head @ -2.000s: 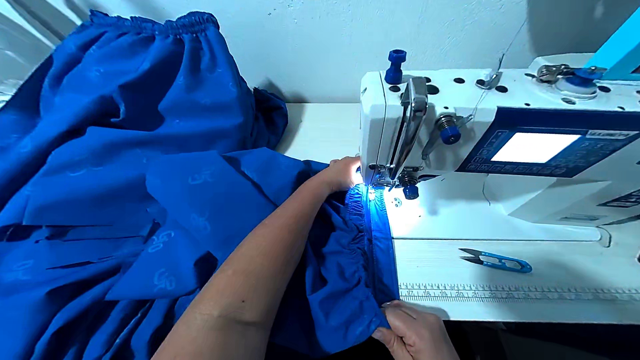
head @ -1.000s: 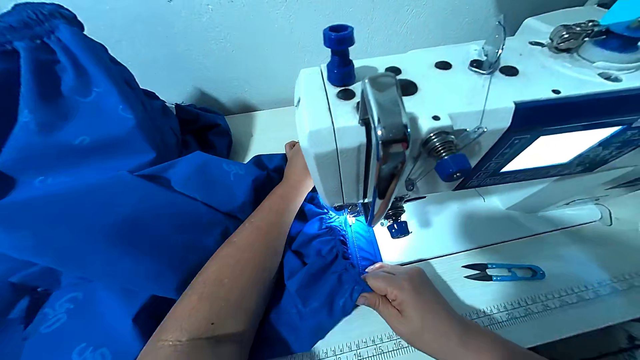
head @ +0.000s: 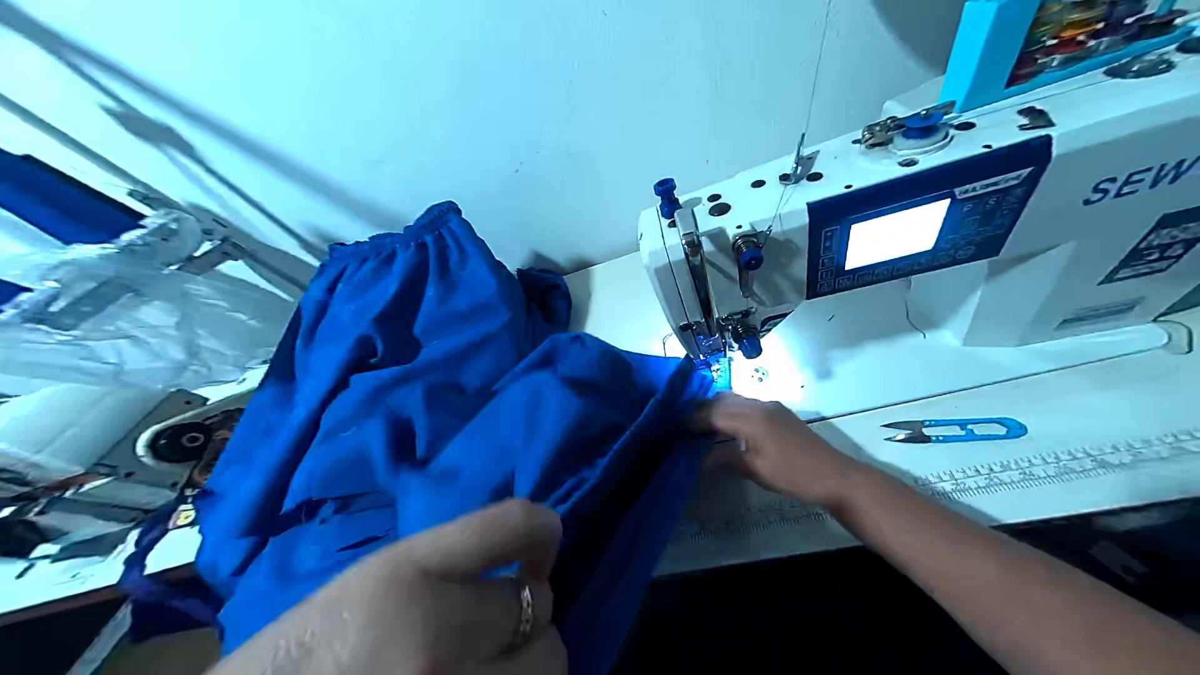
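Observation:
Blue fabric (head: 450, 394) with a gathered waistband edge lies in folds left of the white sewing machine (head: 731, 244). Part of it runs under the lit presser foot (head: 710, 361). My left hand (head: 459, 581), with a ring on one finger, grips a fold of the fabric low in the view; it is slightly blurred. My right hand (head: 755, 436) pinches the fabric edge just in front of the presser foot; its fingertips are partly hidden. Blue thread snips (head: 970, 430) lie on the machine bed right of my right hand.
A printed ruler scale (head: 1059, 473) runs along the table's front edge. Clear plastic (head: 112, 309) and a second machine part (head: 178, 441) are at the left. A light-blue box with colored spools (head: 980, 56) stands on top of the machine at the back right. A wall rises behind.
My left hand has come away from beside the needle area and now holds fabric nearer to me. My right hand has moved close to the presser foot. The view has shifted widely.

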